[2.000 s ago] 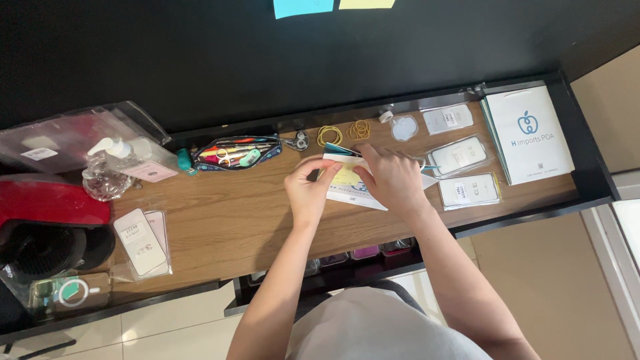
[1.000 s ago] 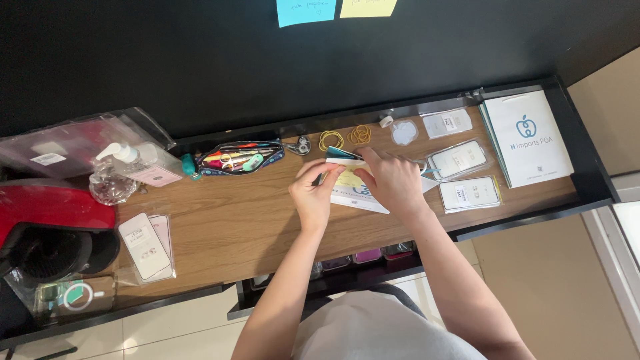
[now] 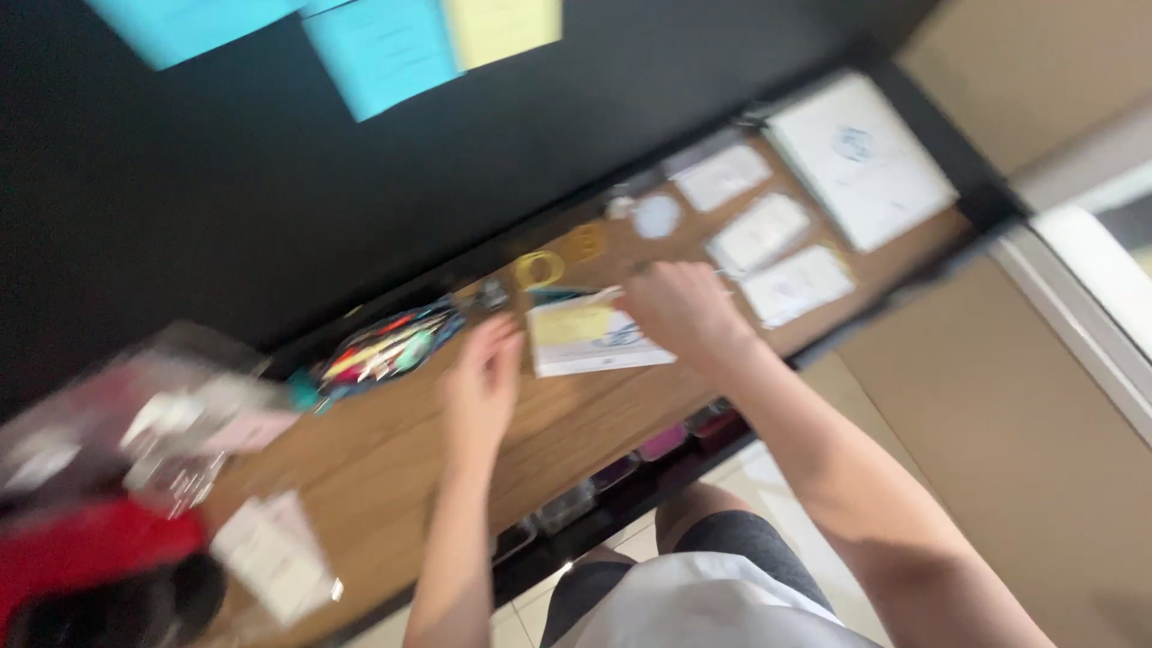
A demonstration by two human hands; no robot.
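Note:
The picture is blurred. A white paper bag [image 3: 594,364] with a blue print lies on the wooden surface, a yellow note [image 3: 574,322] on its upper left part. My right hand [image 3: 675,301] is at the bag's upper right edge, its fingers curled; whether they grip the paper cannot be told. Left of the bag is my left hand [image 3: 490,369], raised off it, with nothing visible in it. Yellow rubber bands [image 3: 540,268] lie just above the bag. An open pencil pouch [image 3: 387,351] full of pens sits to the left of my left hand.
Packaged phone cases [image 3: 760,234] and a stack of white bags [image 3: 859,162] lie at the right. A clear pump bottle [image 3: 171,450], a red object [image 3: 99,553] and white packets [image 3: 274,558] are at the left. The dark back panel bears blue sticky notes [image 3: 387,54].
My left hand has let go of the paper and moved left, away from the bag. The bag now lies flatter with its yellow note showing. The view has tilted strongly.

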